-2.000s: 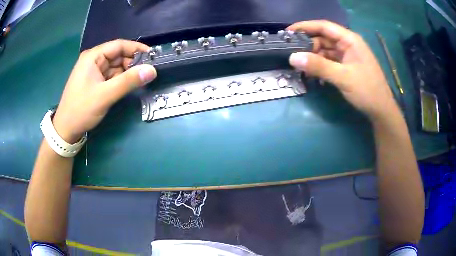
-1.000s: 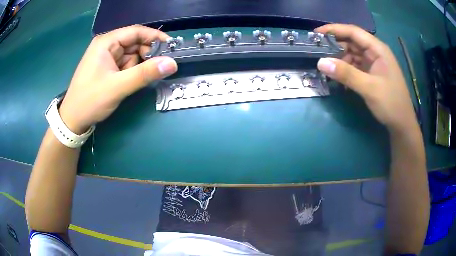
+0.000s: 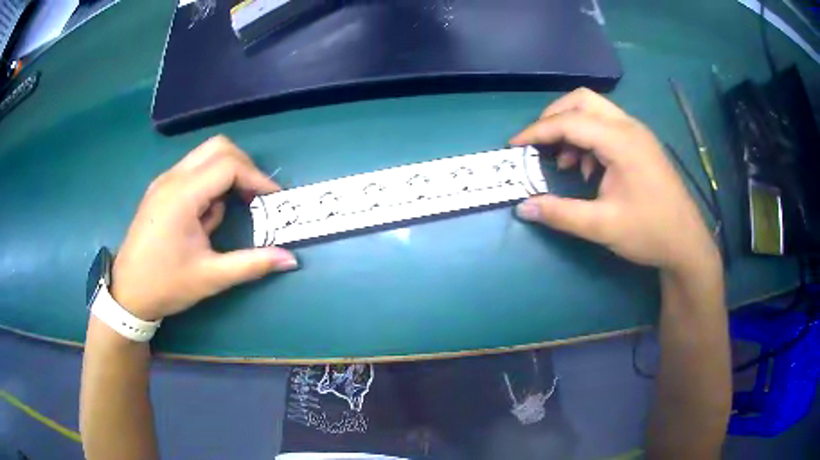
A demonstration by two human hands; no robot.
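Observation:
One strip module (image 3: pixel 396 198) lies at a slight tilt over the green mat, its pale face with a row of several round cells turned up. My left hand (image 3: pixel 198 229) holds its left end, fingers at the far edge and thumb at the near edge. My right hand (image 3: pixel 611 175) holds its right end the same way. A dark edge shows along the near side. Only one module is seen; I cannot tell if another lies under it.
Black base (image 3: pixel 387 54) behind the module, with a grey bar (image 3: pixel 270 18) on it. Slim yellow and dark tool (image 3: pixel 697 135) right of my right hand. Black holder with yellow tray (image 3: pixel 766 218) at right. Blue stool (image 3: pixel 778 373) below the wooden bench edge (image 3: pixel 405 358).
The raised module has come down and towards me, over where the lower one lay. Its protruding parts no longer show. Two separate modules now appear as one. More of the black base shows.

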